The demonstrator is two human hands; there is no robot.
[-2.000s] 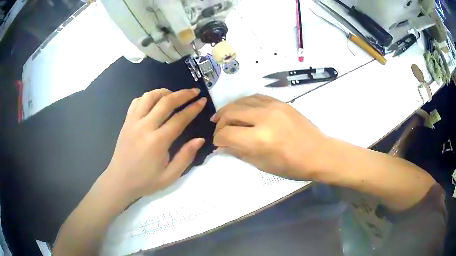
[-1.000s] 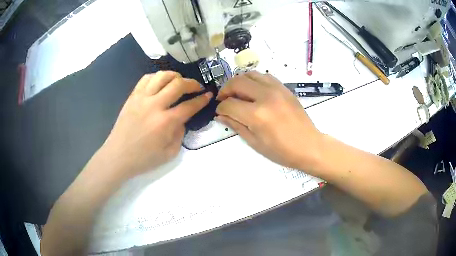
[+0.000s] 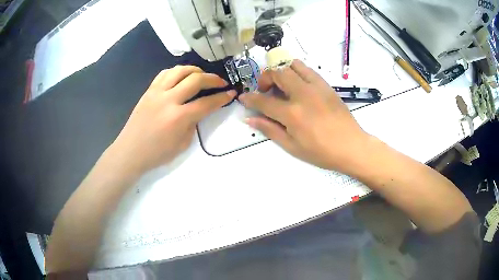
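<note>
A large dark garment panel (image 3: 82, 115) lies on the table at the left and runs under the white sewing machine head (image 3: 210, 24). My left hand (image 3: 169, 109) lies on the panel, its thumb and index fingertips pinching the panel's edge just before the presser foot (image 3: 244, 74). My right hand (image 3: 306, 109) is just right of the foot, its fingertips meeting the left ones at the edge. The small bit of cloth between the fingertips is mostly hidden. The bed plate (image 3: 224, 134) shows below the hands.
Thread snips (image 3: 358, 94) lie right of my right hand, partly covered by it. A red and black pencil (image 3: 347, 41), a wooden-handled tool (image 3: 413, 74) and a black-handled tool (image 3: 418, 50) lie further right. A red mark (image 3: 355, 198) is on the front table edge.
The panel has fed away from me under the foot, uncovering the bed plate. Both hands have moved forward to the foot and closer together. The view has shifted slightly.
</note>
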